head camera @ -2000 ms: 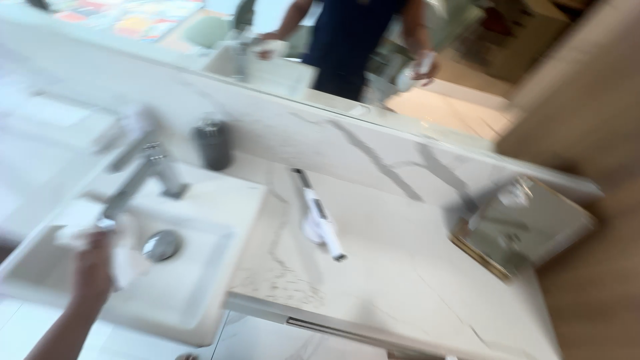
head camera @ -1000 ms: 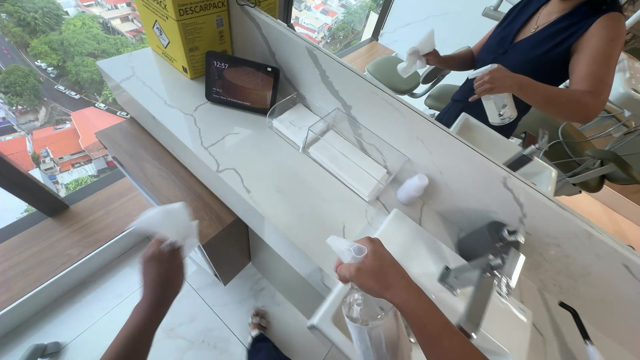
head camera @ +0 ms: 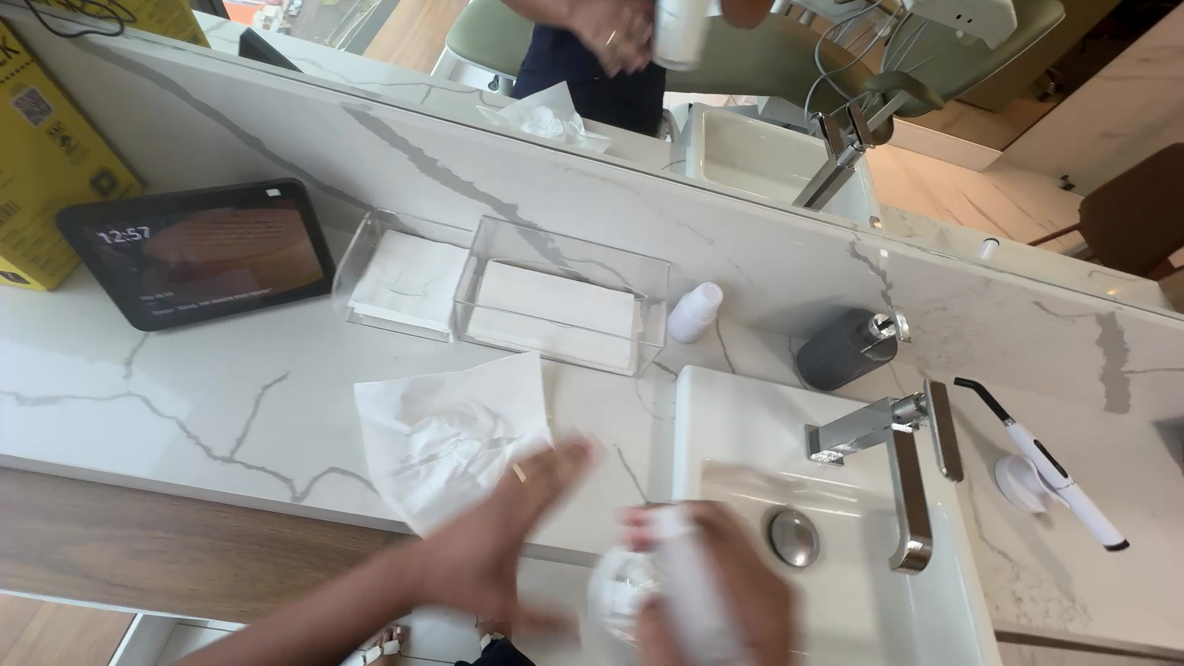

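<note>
My left hand (head camera: 504, 546) is blurred, its fingers apart with nothing in it, beside a crumpled white paper towel (head camera: 453, 435) that lies on the marble counter. My right hand (head camera: 731, 592) grips a blurred white bottle (head camera: 689, 573), low in the view before the sink. Two clear acrylic trays (head camera: 562, 296) holding folded white paper stand behind the towel. To their right is a small white bottle (head camera: 695, 313). The white sink (head camera: 832, 555) has a chrome faucet (head camera: 869, 430).
A tablet display (head camera: 203, 254) leans near a yellow box (head camera: 55, 166) on the left. A dark soap dispenser (head camera: 846, 350) stands behind the sink, and a white dental curing light (head camera: 1050, 472) rests to its right. A mirror runs along the back.
The paper towel, in my left hand one second ago, now lies on the counter, and that hand is empty. My right hand still holds a bottle. The view has moved closer.
</note>
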